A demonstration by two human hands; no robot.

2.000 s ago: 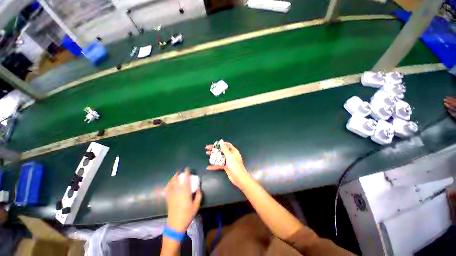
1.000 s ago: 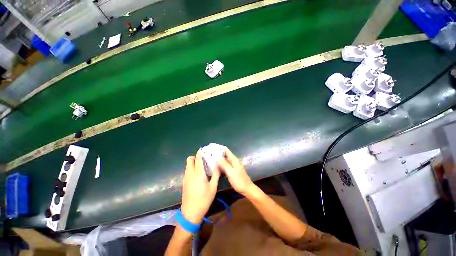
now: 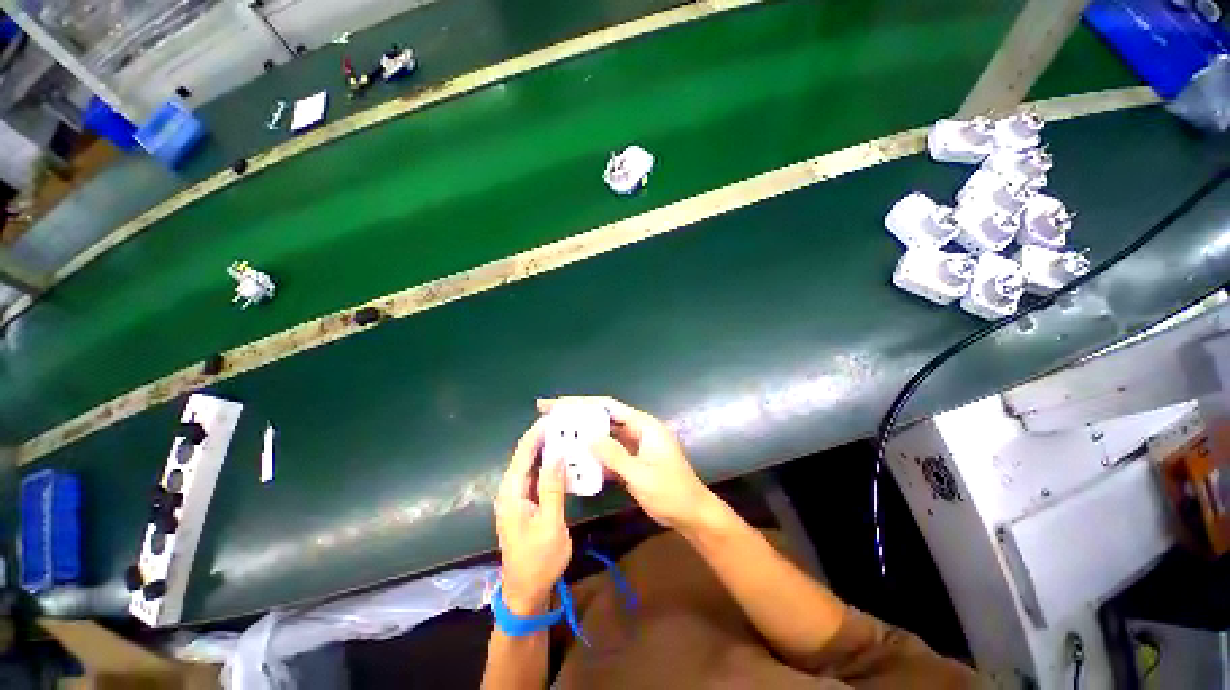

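A white plug adapter unit [image 3: 577, 445] is held in both hands above the front edge of the dark green worktop. Small dark openings show on its face. My left hand [image 3: 534, 519], with a blue wrist strap, grips its left side, thumb on the face. My right hand [image 3: 658, 472] grips its right side. The fingers hide its sides and underside. Several closed white adapters [image 3: 989, 223] with round plug ends stand clustered on the worktop at the right.
Two half-built units lie on the green belt, one centre [image 3: 629, 170], one left [image 3: 250, 285]. A white strip with black parts [image 3: 184, 512], a small white stick [image 3: 269, 453] and a blue bin [image 3: 51, 528] are left. A black cable [image 3: 931, 367] and white machine [image 3: 964, 472] are right.
Two seconds ago the hands were apart, the right holding an inner assembly, the left a white piece. Now both hold one white unit, turned since one second ago. Belt units have moved right.
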